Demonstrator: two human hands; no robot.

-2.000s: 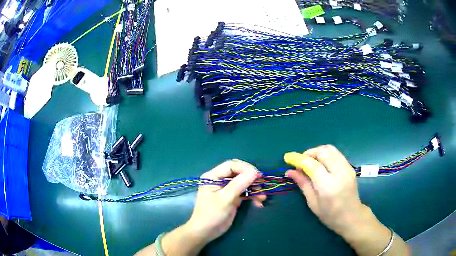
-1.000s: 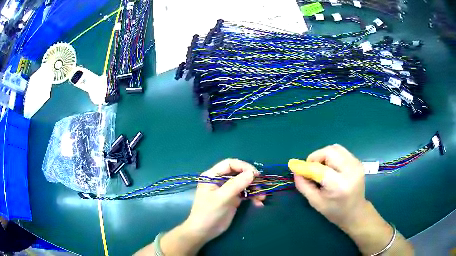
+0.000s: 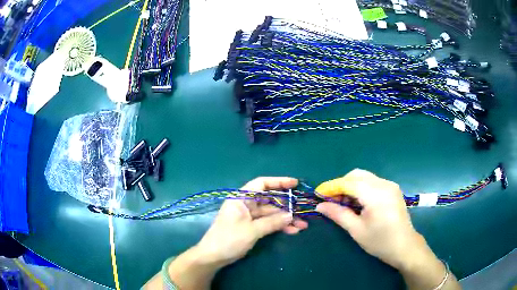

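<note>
A multicoloured wire harness (image 3: pixel 187 201) lies across the near bench, with a white label (image 3: pixel 428 199) and a small connector (image 3: pixel 500 176) at its right end. My left hand (image 3: pixel 249 214) holds a connector housing (image 3: pixel 291 203), its pale edge upright between thumb and fingers, with wires passing across the palm. My right hand (image 3: pixel 363 205), with a yellow-orange finger cot on one finger, pinches the wires just right of the housing. The fingertips hide the wire ends.
Beyond the hands lies a heap of blue-yellow harnesses (image 3: pixel 340 79). Spare black housings (image 3: pixel 144 167) lie beside a clear plastic bag (image 3: pixel 90 156) at left. A cream fan (image 3: pixel 76 51), red-purple harness bundles (image 3: pixel 156 51), white paper (image 3: pixel 212 34) and blue bins (image 3: pixel 15 164) stand farther out.
My left hand has opened its grip, and the housing now shows upright between thumb and fingers. My right hand has moved slightly left, closer to it. The view has shifted a little.
</note>
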